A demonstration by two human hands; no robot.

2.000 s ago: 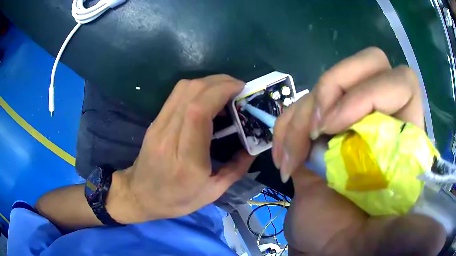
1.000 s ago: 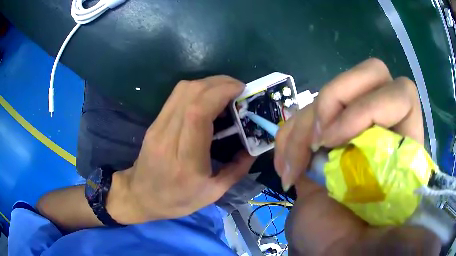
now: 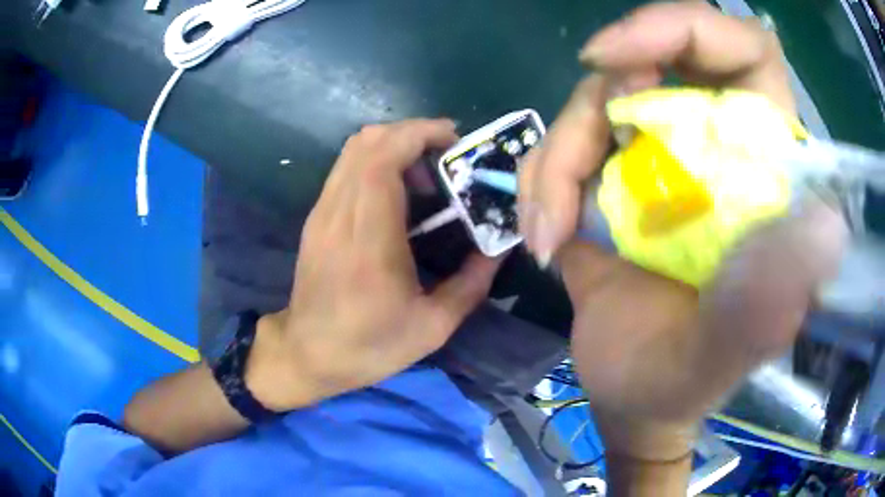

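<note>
An open white adapter housing (image 3: 491, 184) with crowded electronics sits at the edge of the dark green worktop. My left hand (image 3: 364, 257) holds it between thumb and fingers, and its white cable runs out under that hand. My right hand (image 3: 631, 330) is blurred and shut on the glue dispensing gun (image 3: 694, 189), wrapped in yellow with an orange patch. The gun's pale-blue nozzle (image 3: 495, 179) points into the housing. Whether its tip touches the parts cannot be told. My right fingers hide part of the nozzle and the housing's right side.
A coiled white cable (image 3: 209, 29) lies on the dark green worktop (image 3: 359, 58) at upper left, its free end hanging towards the blue floor (image 3: 107, 262). A pale strip runs at upper right. Cables and equipment show below, at lower right.
The view has shifted, so the coiled cable sits further right and more shows at lower right. The gun and right hand appear higher and turned, with the nozzle still inside the housing.
</note>
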